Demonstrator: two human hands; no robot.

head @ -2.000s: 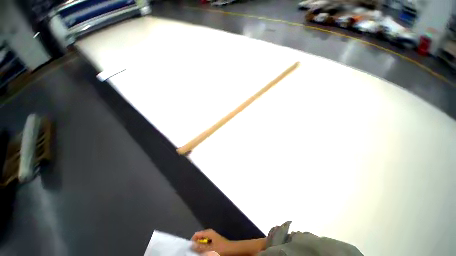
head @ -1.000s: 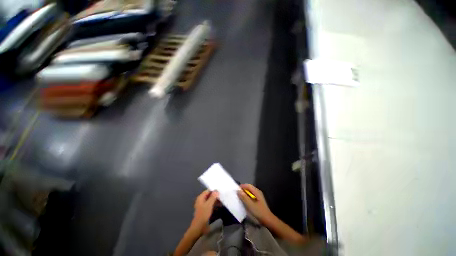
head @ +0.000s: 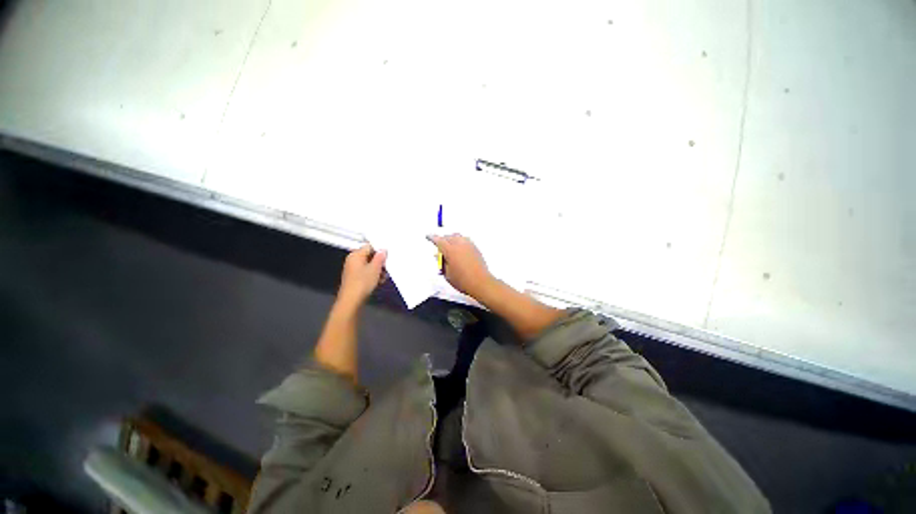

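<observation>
My left hand pinches the edge of a white paper slip at the near edge of the long white table. My right hand is over the table edge just right of the slip, with a short yellow and black pen in its fingers. A thin blue object shows just beyond my right fingertips; I cannot tell what it is. A dark, narrow clip-like outline lies on the table farther away; the white under it blends into the tabletop.
The table's metal edge runs across in front of me, with small holes in the top. At the lower left, on the grey floor, stand a brown pallet and a blurred pale roll.
The view has turned from the floor and pallets to the table. Both hands with slip and pen have moved from in front of my body to the table's edge.
</observation>
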